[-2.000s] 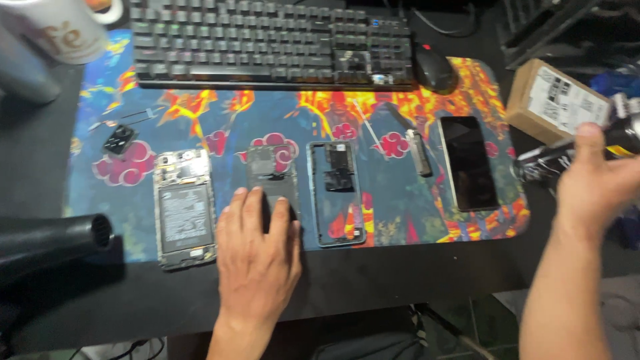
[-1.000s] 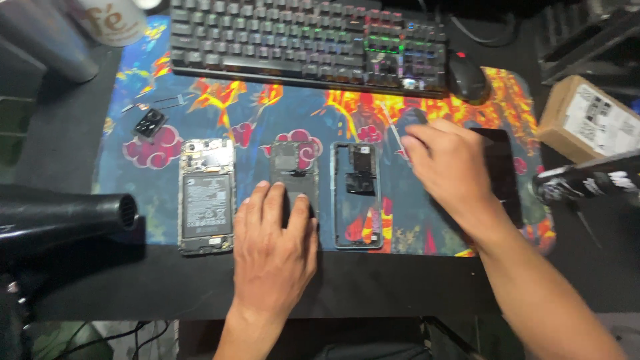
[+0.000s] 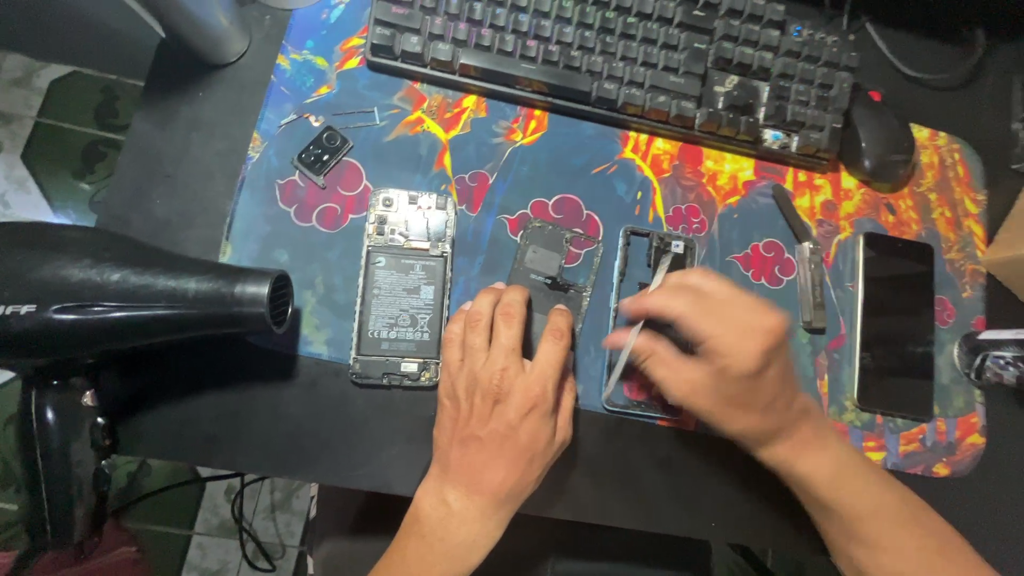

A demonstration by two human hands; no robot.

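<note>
My left hand [image 3: 508,384] lies palm down, its fingertips on the dark back panel of a phone [image 3: 548,268]. Between thumb and fingers, my right hand [image 3: 708,344], blurred by motion, grips a thin, light-coloured flat tool [image 3: 626,352] over an empty phone frame [image 3: 616,320]. An opened phone with its battery exposed [image 3: 402,300] rests left of my left hand. Farther up and left are a camera lens cover [image 3: 324,150] and a thin metal piece [image 3: 364,117]. Right of my right hand lie a folding tool [image 3: 810,280] and a phone with a dark screen [image 3: 894,328].
A black hair dryer [image 3: 160,280] stands at the left, its nozzle over the printed desk mat [image 3: 272,328]. A keyboard [image 3: 608,64] and a mouse [image 3: 878,144] line the back. A cardboard box [image 3: 1006,248] and a dark cylindrical object [image 3: 992,358] are at the right edge.
My right hand has come from the box area at the far right, past the folding tool, to the empty frame, and now holds the thin tool. My left hand stays on the back panel.
</note>
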